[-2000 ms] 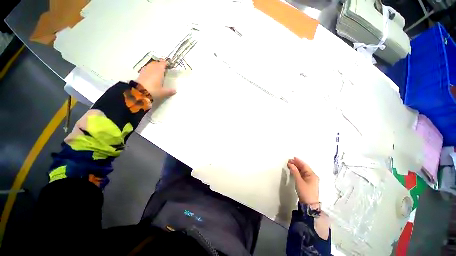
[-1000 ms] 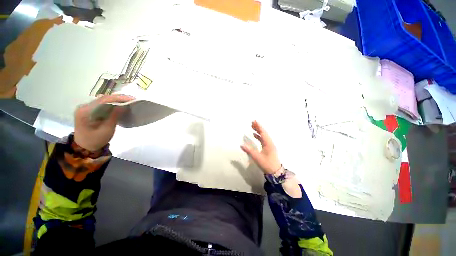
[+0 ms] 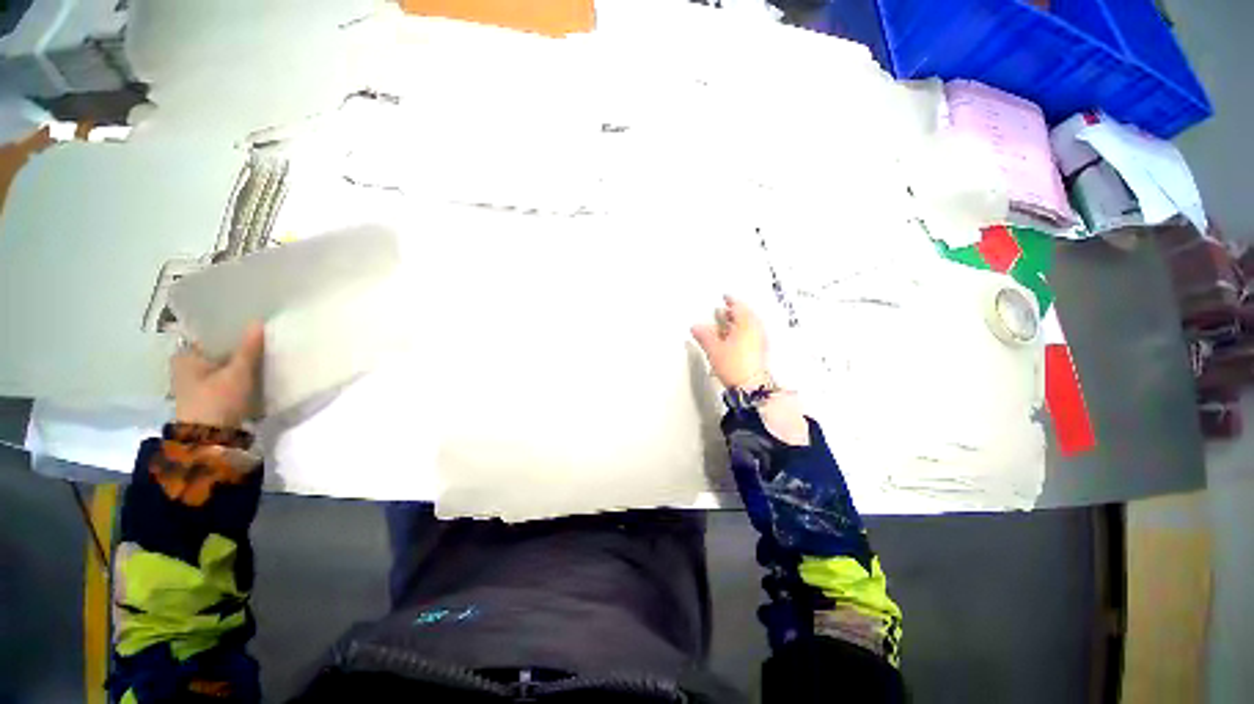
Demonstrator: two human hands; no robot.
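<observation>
My left hand (image 3: 220, 378) grips the near left edge of a pale flat panel (image 3: 310, 282), which is tilted up from the table at left. Behind it stand stacked notched pieces (image 3: 252, 206) with layered grey edges, partly covered by the panel. My right hand (image 3: 733, 344) rests at the right side of a wide pale sheet (image 3: 578, 440) in front of me. Its fingers are bent; glare hides whether they hold the sheet's edge. The white table cover is so bright that sheet edges are hard to see.
A thin dark pen (image 3: 777, 275) lies right of the work. A tape roll (image 3: 1015, 315) sits at right by a red-white-green sheet (image 3: 1066, 399). A pink bundle (image 3: 1008, 151) and blue tray (image 3: 1031, 62) stand at the back right. An orange sheet (image 3: 509, 14) lies at the far edge.
The view has turned and shifted. My left hand has lifted the pale panel, which now tilts up over the front of the notched stack. My right hand has moved up from the near edge.
</observation>
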